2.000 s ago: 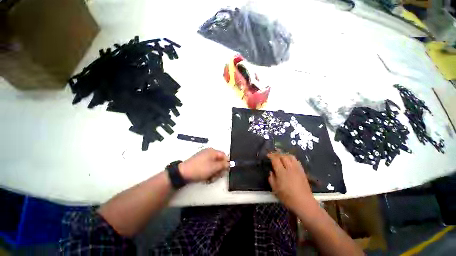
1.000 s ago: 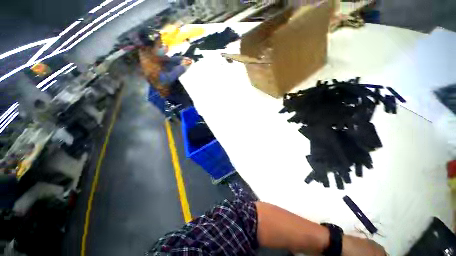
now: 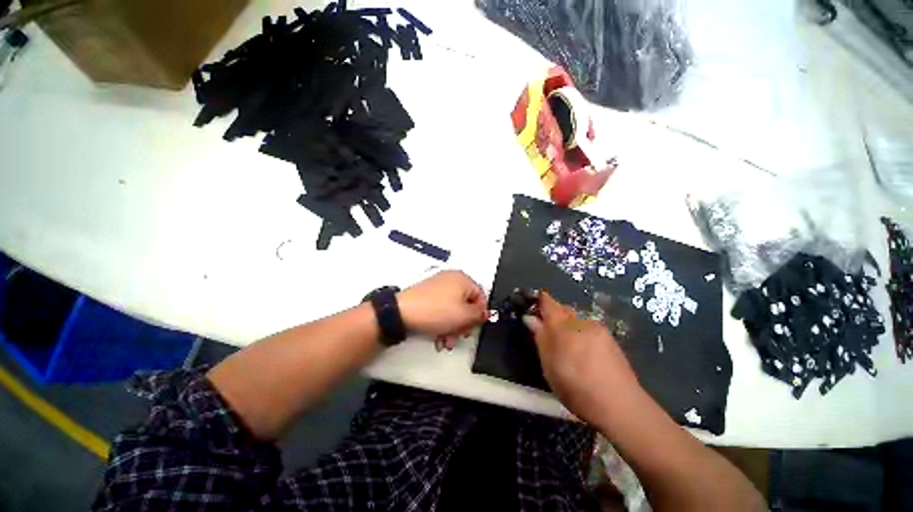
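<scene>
My left hand, with a black band on the wrist, is at the left edge of the black work mat. Its fingertips pinch the end of a black fabric tab, beside a small white fastener part. My right hand is over the mat, fingers closed at the tab's other end; whether it also holds something small is hidden. On the mat lie a pile of shiny metal fastener parts and, right of it, a pile of white backing parts.
Plain black tabs are heaped at left, one single tab below them. A tape dispenser stands behind the mat. Fitted tabs, a clear bag, a large plastic bag and a cardboard box also lie around.
The view has swung back from the left aisle and another person to the table. Both hands and the mat show again; a second ago only my left hand and a corner of the mat showed.
</scene>
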